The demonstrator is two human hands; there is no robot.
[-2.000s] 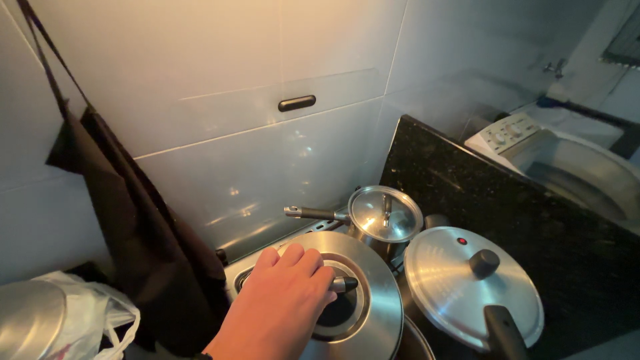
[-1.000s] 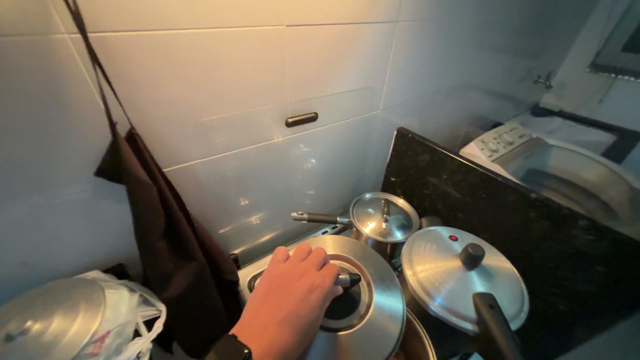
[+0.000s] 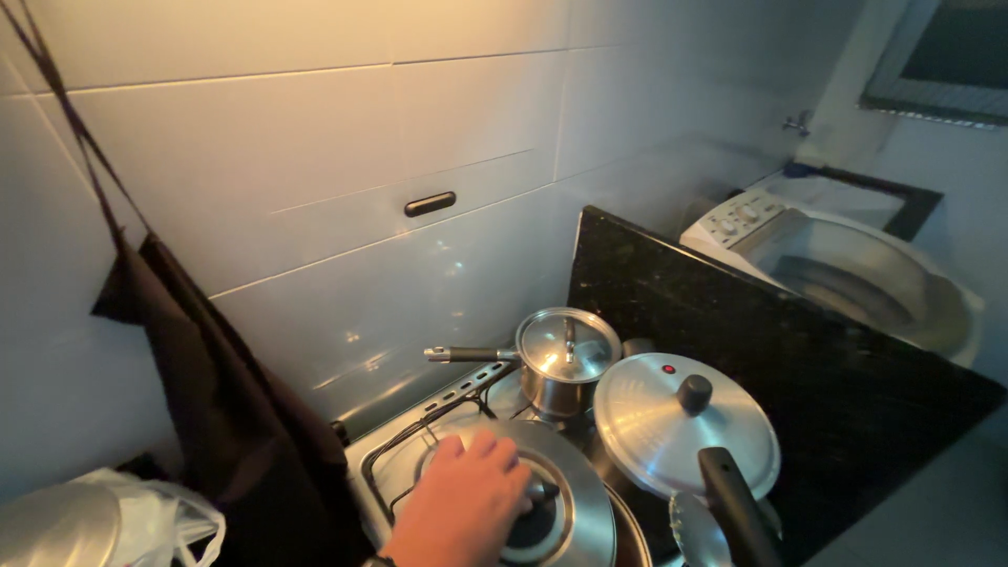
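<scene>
My left hand [image 3: 472,492], with a dark band at the wrist, reaches in from the bottom edge. Its fingers are curled over the dark handle [image 3: 542,490] of a wide round metal lid [image 3: 587,516]. Part of a metal pan's rim [image 3: 630,528] shows at the lid's right side; the rest of that pan is hidden. Behind the lid stands a small steel saucepan [image 3: 557,394] with its own lid on and its handle pointing left. To the right is a pressure cooker [image 3: 654,425] with a black knob and long handle. My right hand is not in view.
A gas stove [image 3: 378,465] lies under the pans. A dark stone panel [image 3: 709,315] rises at the right, with a washing machine [image 3: 850,276] beyond. A dark cloth [image 3: 205,378] hangs at left above a metal pot [image 3: 55,524] and plastic bag [image 3: 161,520]. A spoon [image 3: 697,531] lies near the cooker.
The wide lid has shifted toward me with my left hand on its handle, showing more of the stove grate behind and left of it. The view has also shifted.
</scene>
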